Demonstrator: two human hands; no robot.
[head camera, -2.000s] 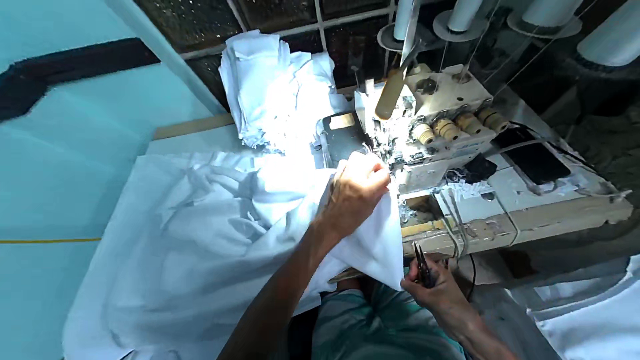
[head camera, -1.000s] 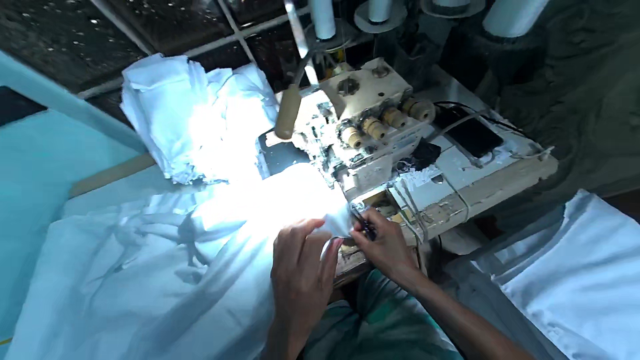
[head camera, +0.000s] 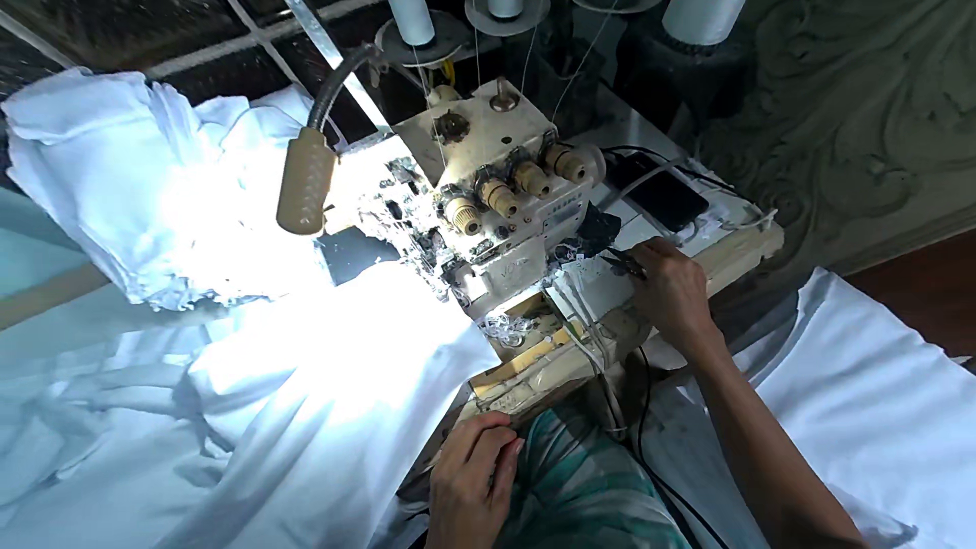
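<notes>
My right hand (head camera: 675, 293) is closed around small dark thread snips (head camera: 624, 263) over the right part of the machine table, beside a black cloth scrap (head camera: 597, 229). My left hand (head camera: 476, 476) rests near the table's front edge, fingers bent, with nothing seen in it; whether it touches the edge I cannot tell. White fabric (head camera: 335, 396) lies across the table on the left, its corner by the front of the overlock sewing machine (head camera: 507, 206). Glare from the lamp hides the needle area.
A folded white fabric stack (head camera: 152, 191) is at the back left. The lamp's tan head (head camera: 305, 183) hangs before the machine. A black phone (head camera: 659, 191) and cables lie on the right. Thread cones (head camera: 412, 21) stand behind. More white fabric (head camera: 884, 396) is at the lower right.
My right hand has moved from the fabric corner to the right side of the table with the snips. My left hand has come away from the fabric towards the table's front edge. The view has shifted.
</notes>
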